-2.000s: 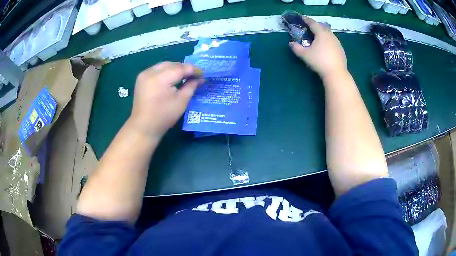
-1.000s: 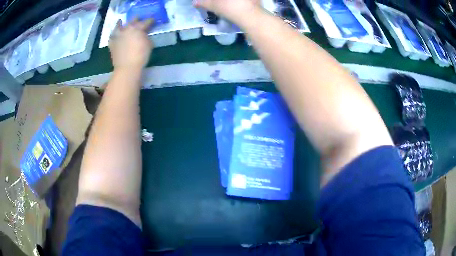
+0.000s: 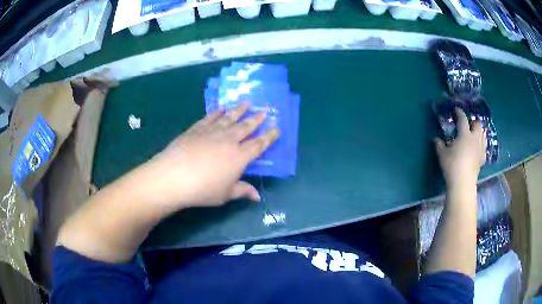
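Note:
A loose stack of blue cards lies on the green work surface. My left hand lies over its lower left part, fingers spread, palm down, covering some of the print. My right hand is at the right, its fingertips on the near bundle of bagged black accessories; whether it grips a single piece cannot be told. Another black bundle lies just behind it.
White trays stand on the conveyor along the top. A whitish edge strip separates it from the work surface. A torn brown carton is at left, and an open carton with black bundles is below right.
Both hands have come back from the trays. My left hand is now on the card stack and my right hand on the near black bundle. The view has shifted.

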